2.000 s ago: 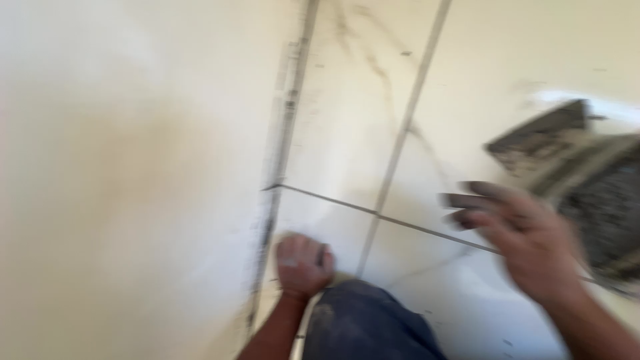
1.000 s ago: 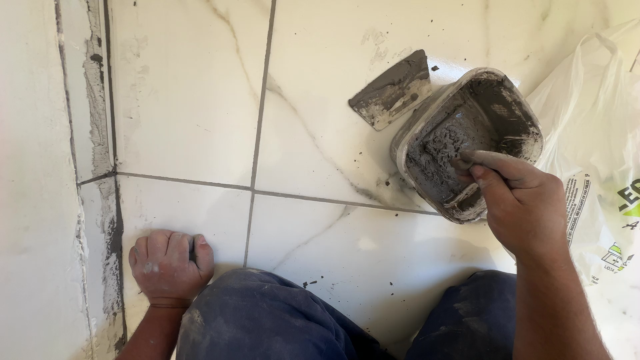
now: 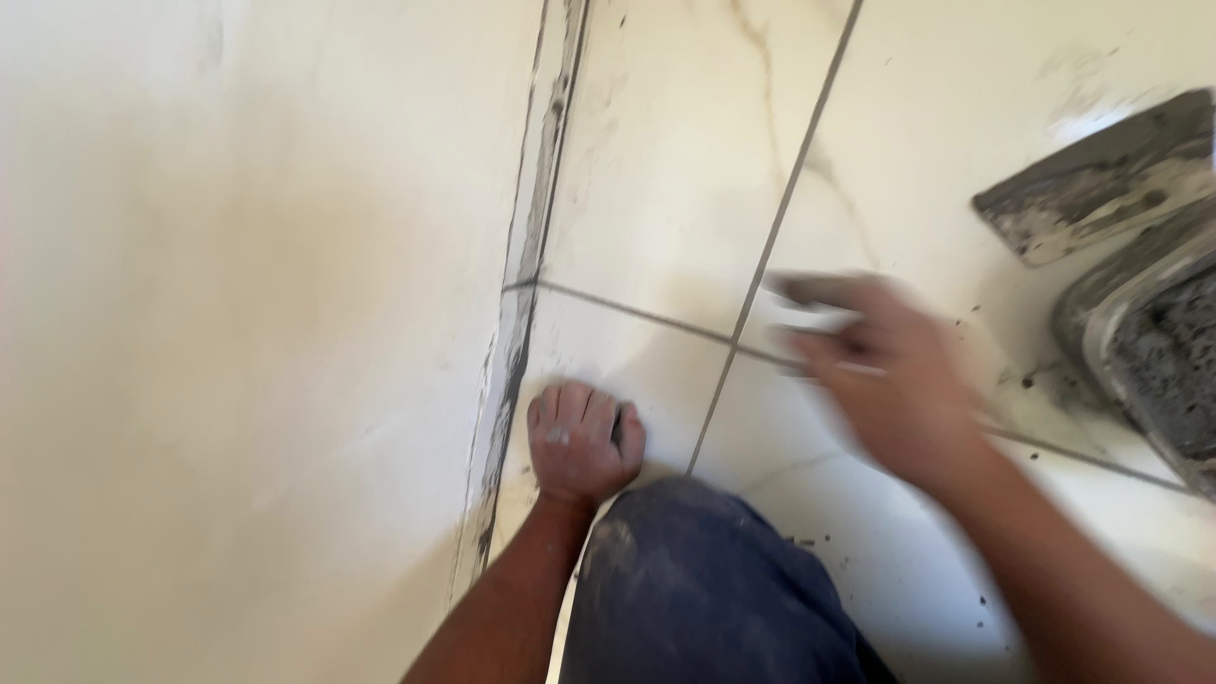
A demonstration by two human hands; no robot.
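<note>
My left hand [image 3: 587, 442] rests closed on the floor tile, knuckles up, close to the grout-smeared joint [image 3: 541, 199] along the wall. Grey smears mark its back. My right hand [image 3: 879, 370] is blurred over the tiles, to the left of the container, its thumb and forefinger apart and grey at the tips. Any grout on those fingers is too blurred to make out. At the right edge is a plastic container [image 3: 1102, 332] of dark grey grout, partly out of view. A flat, grout-coated float or spreader [image 3: 1092, 190] lies beside it, its far end cut off.
Pale marbled floor tiles [image 3: 684, 171] with grey joints spread under my hands. A pale wall surface [image 3: 266, 332] fills the left side. My knee in dark blue trousers [image 3: 703, 589] is between my arms. Small dark crumbs dot the tiles near the container.
My right hand was in the grout container one second ago; it is now out and to the left of it. The left hand stays closed on the floor. The view has shifted left.
</note>
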